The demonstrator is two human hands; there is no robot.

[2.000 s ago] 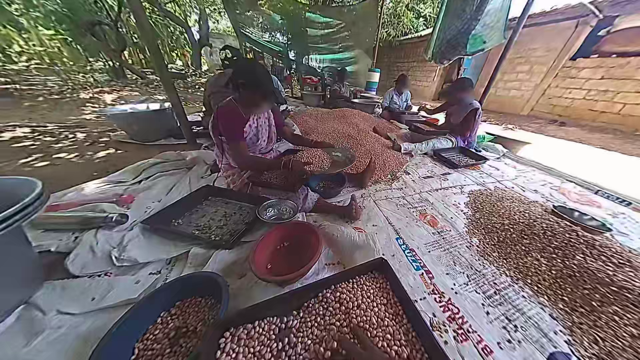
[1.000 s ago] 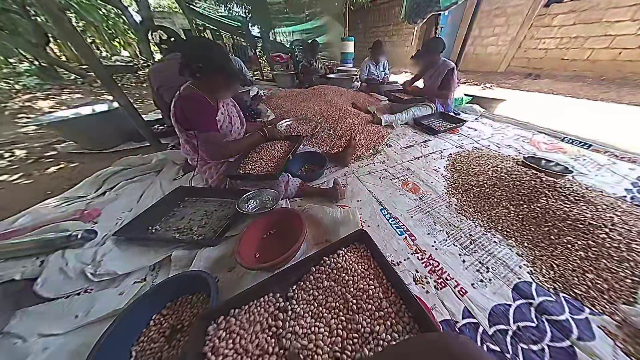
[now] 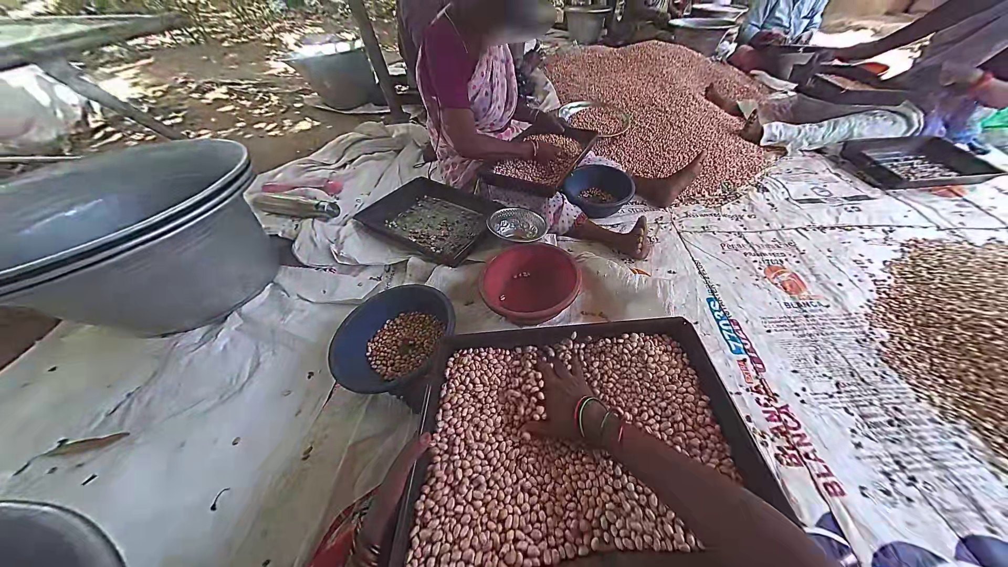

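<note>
A dark rectangular tray (image 3: 685, 324) full of pinkish kernels (image 3: 488, 472), which look like peanuts, lies in front of me. My right hand (image 3: 563, 398), with thin bangles at the wrist, rests palm down on the kernels with its fingers spread, some of them partly sunk among them. Against the tray's left wall is my left hand (image 3: 400, 476); its grip cannot be made out. A blue bowl (image 3: 346, 342) with darker kernels stands by the tray's far left corner. Just beyond the tray, a red bowl (image 3: 531, 283) holds a few pale bits.
Large metal basins (image 3: 197, 260) stand at left. Ahead, a co-worker's hand (image 3: 543, 150) is in another tray (image 3: 587, 142), near a small blue bowl (image 3: 598, 206), a metal dish (image 3: 516, 225) and a dark tray (image 3: 429, 220). Kernel heaps lie behind (image 3: 654, 102) and at right (image 3: 945, 331).
My right hand now lies on the kernels near the tray's far side; two seconds ago a hand was at its near side. My left hand has come into view. The view has turned downward and left.
</note>
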